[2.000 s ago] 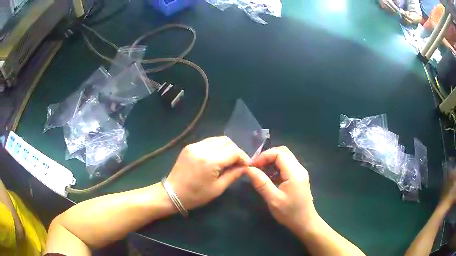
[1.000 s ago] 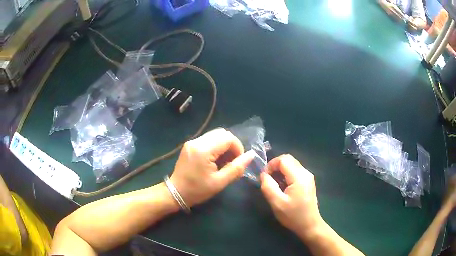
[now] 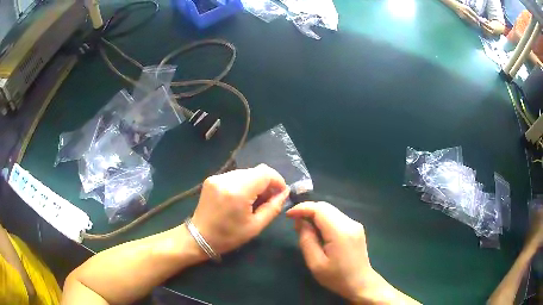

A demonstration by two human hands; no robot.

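A clear zip-lock bag (image 3: 275, 156) is pinched at its near edge between the thumb and finger of my left hand (image 3: 241, 205). A small silvery piece with a dark bit shows at the bag's right corner; I cannot tell what it is. My right hand (image 3: 333, 250) is just right of the bag, fingers curled, fingertips close to the dark bit. Whether it holds anything is hidden. A looser heap of clear bags (image 3: 122, 155) lies at the left, and an overlapping row of bags (image 3: 455, 187) lies at the right.
A grey-brown cord (image 3: 249, 113) loops beside the left heap, with a mains plug (image 3: 212, 128). A white power strip (image 3: 44, 202), a metal instrument (image 3: 36, 53) and a blue bin (image 3: 208, 15) stand around. More bags (image 3: 306, 15) lie at the back. Other people's arms show at the right.
The bag has turned and spread out flatter to the upper left of my fingers. My right hand has moved down a little, off the bag's edge.
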